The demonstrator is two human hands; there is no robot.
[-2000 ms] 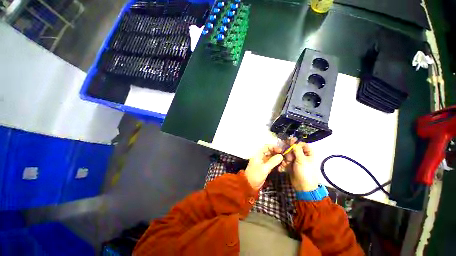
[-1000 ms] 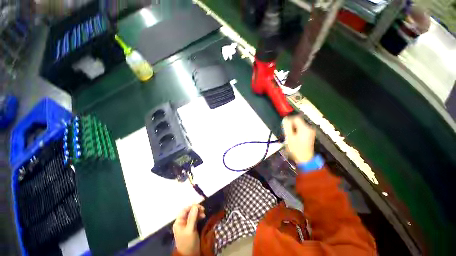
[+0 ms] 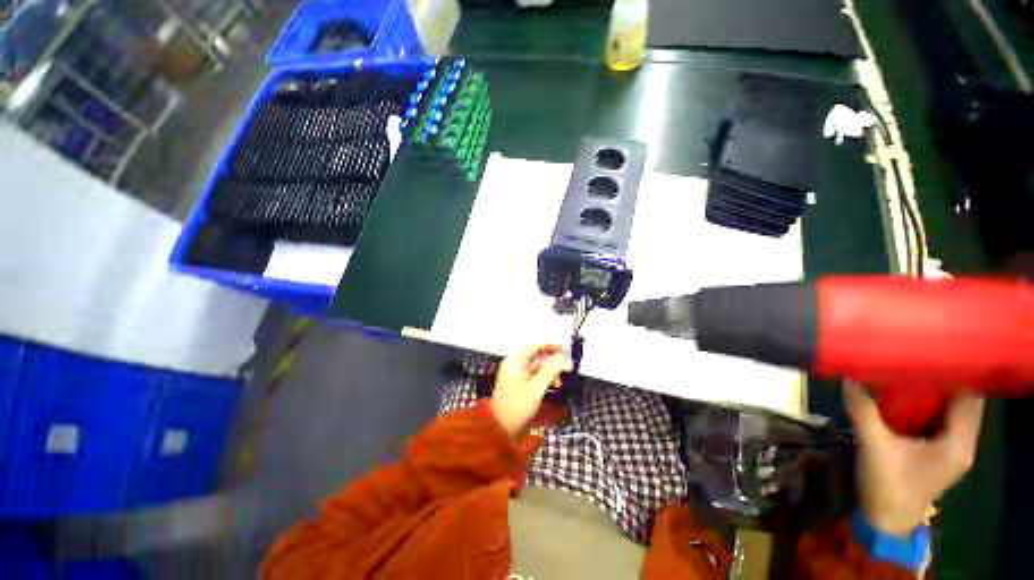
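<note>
The black-grey socket housing with three round outlets lies on the white work sheet, its open end towards me. Thin wires come out of the open end, with a dark sleeve near the sheet's front edge. My left hand is at the front edge, its fingertips pinched beside the dark sleeve on the wires. My right hand grips the handle of the red heat gun. The gun's black nozzle points left, right of the wires and just below the housing's open end.
Green boards with blue parts are at the back left, beside a blue crate of black parts. A stack of black end covers is at the right. A bottle with yellow liquid and a white tissue are at the back.
My right hand has left the wires, taken hold of the heat gun at the right bench edge and brought it up, nozzle towards the wires. My left hand is back at the wires. The view has turned.
</note>
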